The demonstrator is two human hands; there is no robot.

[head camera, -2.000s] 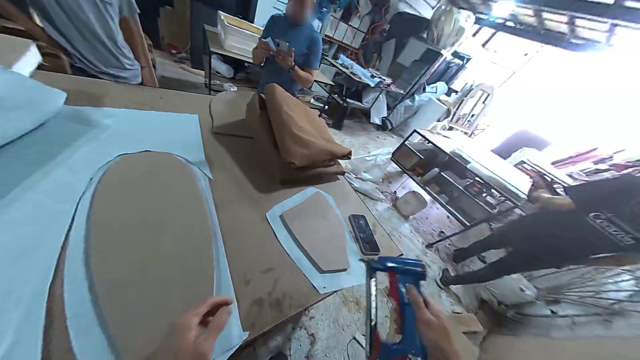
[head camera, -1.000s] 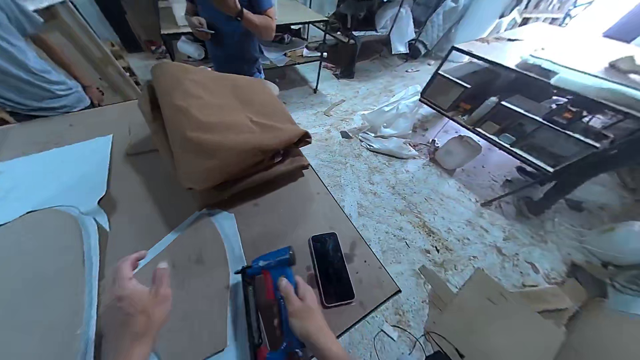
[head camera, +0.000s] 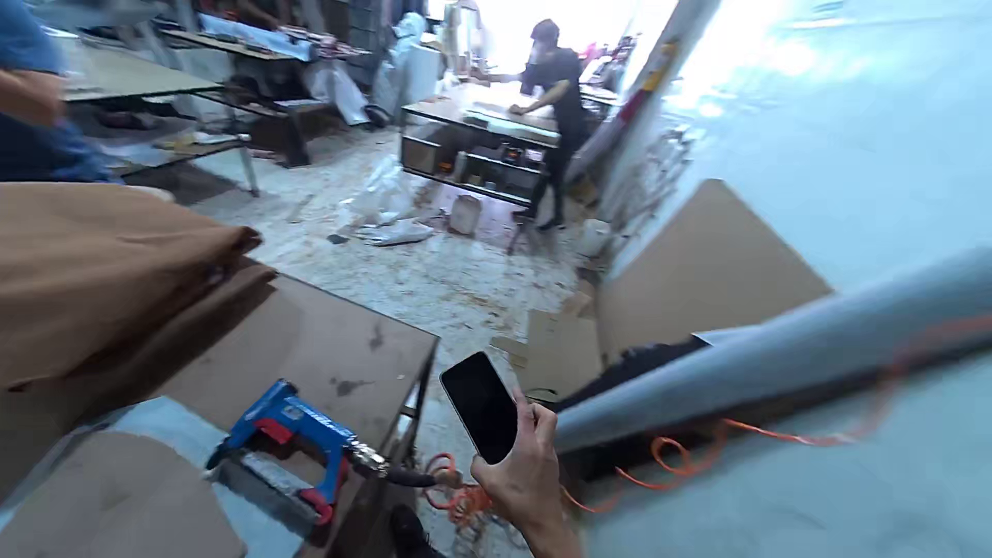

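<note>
My right hand (head camera: pixel 527 465) holds a dark-screened smartphone (head camera: pixel 482 407) upright by its lower right side, beyond the corner of the work table. To its left, a blue and red pneumatic staple gun (head camera: pixel 291 449) lies on the table, joined by a metal fitting to an air hose (head camera: pixel 411 477). Below and left of the tool is a rounded tan panel (head camera: pixel 116 504) on light blue fabric (head camera: pixel 167 418). My left hand is out of the frame.
Folded brown fabric (head camera: pixel 108 271) covers the table's left part. A long grey roll (head camera: pixel 759 364) and a coiled orange hose (head camera: pixel 674 461) run along the right. Cardboard (head camera: pixel 562 349) lies on the floor. A person (head camera: pixel 562 101) stands at a far table; another (head camera: pixel 39 101) is at left.
My right hand has let go of the staple gun and taken the phone off the table. My left hand has left the view. The view has swung right.
</note>
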